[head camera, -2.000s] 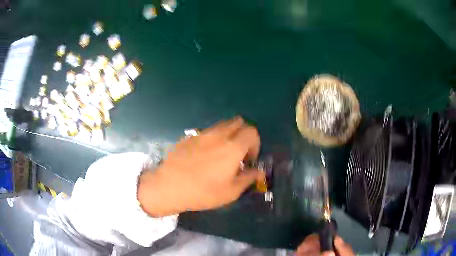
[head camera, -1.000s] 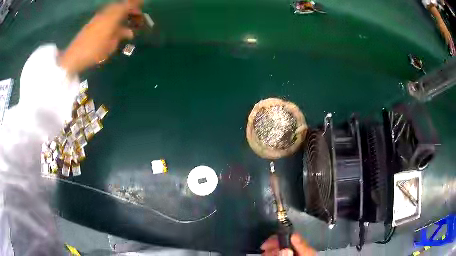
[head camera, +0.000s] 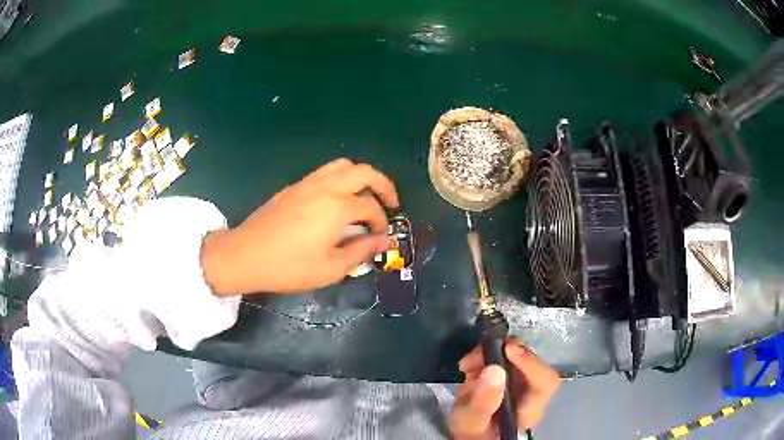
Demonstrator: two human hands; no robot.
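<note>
My left hand (head camera: 305, 236) is bare, with its fingertips on the left edge of an open watch housing (head camera: 398, 243) that has an orange flex patch inside. A black flat display module (head camera: 397, 294) with a small white label joins the housing below. The white round disc is mostly hidden under my left fingers. My right hand (head camera: 503, 391) holds a soldering iron (head camera: 492, 331) like a pen, its tip pointing up near the round dross bowl (head camera: 477, 159), away from the housing. Solder wire (head camera: 314, 323) lies on the mat below my left hand.
Many small silvery batteries (head camera: 129, 172) lie in a loose pile at left, with single ones above. A large black fan (head camera: 593, 228) stands right of the bowl. Beside it are an iron stand (head camera: 731, 193) and a pale tray (head camera: 710, 273). A dark unit (head camera: 702, 60) lies at the far right.
My left hand has come back from the far left to the middle, and the housing with its module now lies there. The iron stays in my right hand. The camera view has shifted.
</note>
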